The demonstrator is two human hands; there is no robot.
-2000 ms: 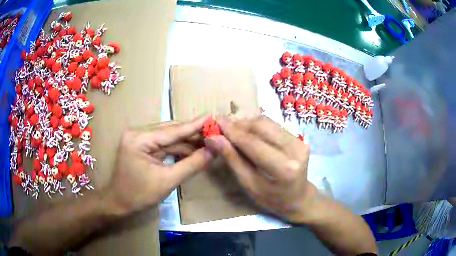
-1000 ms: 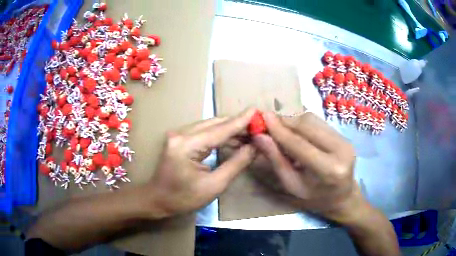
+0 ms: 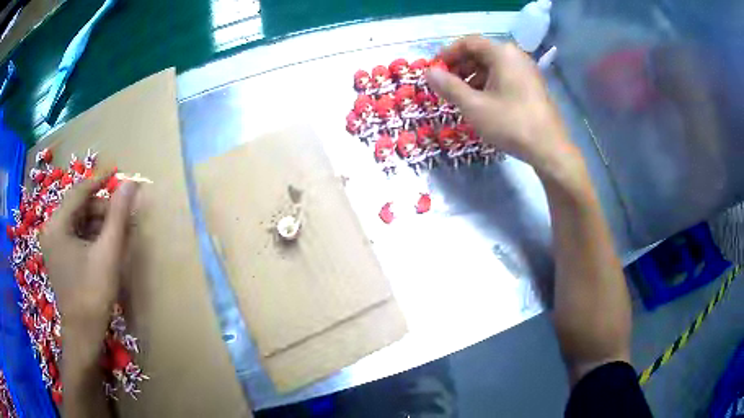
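Note:
My left hand (image 3: 90, 237) is at the left over the large cardboard sheet, with a red-haired figurine (image 3: 121, 181) between thumb and fingers, at the edge of the heap. My right hand (image 3: 498, 98) is over the back right of the neat rows of figurines (image 3: 408, 143), its fingertips around a red-headed figurine (image 3: 440, 68); whether it still grips it is hard to tell. A small whitish glue pot (image 3: 287, 228) with brown specks around it stands on the cardboard pad (image 3: 306, 302). Two loose red hair pieces (image 3: 387, 213) lie on the metal in front of the rows.
The heap of figurines (image 3: 37, 277) lies on the large cardboard sheet (image 3: 163, 286), beside a blue bin (image 3: 11, 163). A white bottle (image 3: 532, 24) stands beyond the rows. A hazy grey sheet (image 3: 669, 147) is at right. A green conveyor (image 3: 302, 20) runs behind.
My hands have parted from the red piece they held together over the pad. The left went to the heap, the right to the rows. The view has turned, and the glue pot now shows.

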